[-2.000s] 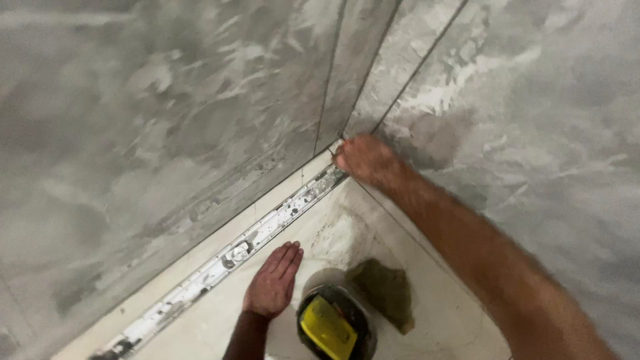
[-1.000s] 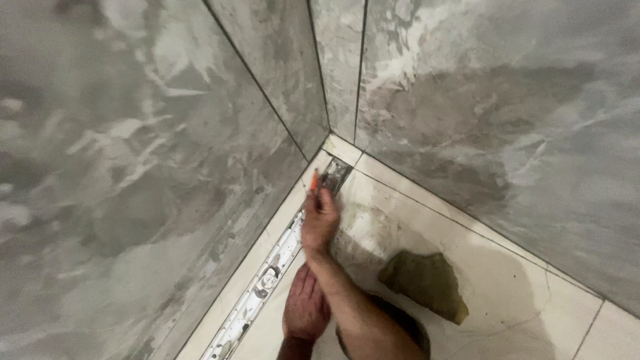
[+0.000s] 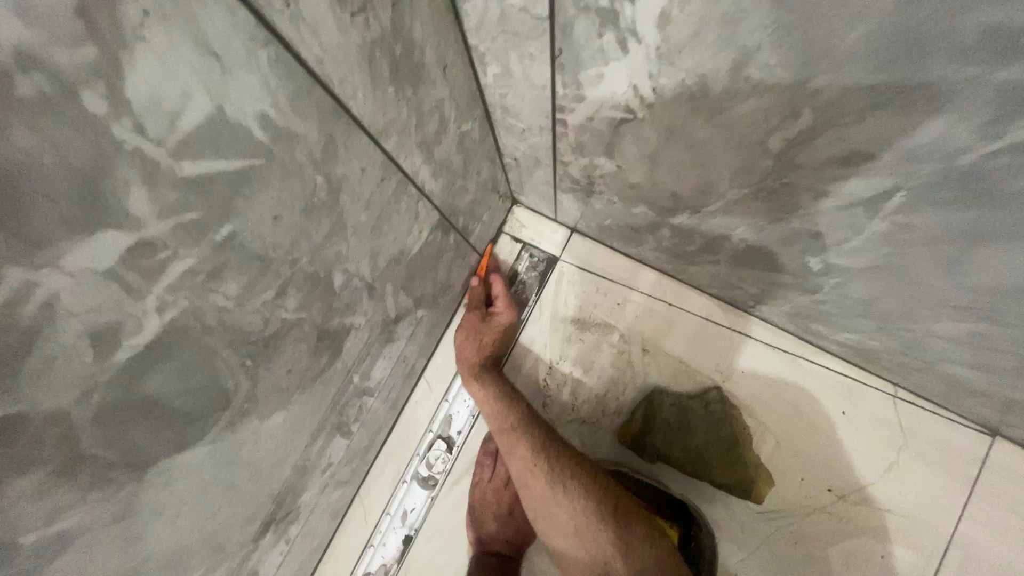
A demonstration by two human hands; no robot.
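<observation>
My right hand [image 3: 486, 324] grips a small orange tool [image 3: 485, 260], its kind not clear, with the tip at the joint between the grey marbled wall tiles and the light floor strip. Beneath that hand runs a metal linear drain channel [image 3: 410, 500], spotted with dirt, its dark far end [image 3: 531, 272] bare near the corner. Flat on the light floor tile [image 3: 608, 352], beside the channel, rests my left hand [image 3: 498, 500], fingers together, holding nothing that I can see. The right forearm crosses over it and hides part of it.
A dark, damp-looking cloth [image 3: 700, 436] lies on the floor right of the forearm. Behind the forearm, a dark round container [image 3: 698, 520] with something yellow in it is partly hidden. Grey marbled walls [image 3: 720, 136] meet at the corner ahead.
My right hand has moved from the corner back along the channel, then to the wall joint, with the orange tool showing in it. The forearm now crosses over my left hand. The view has shifted.
</observation>
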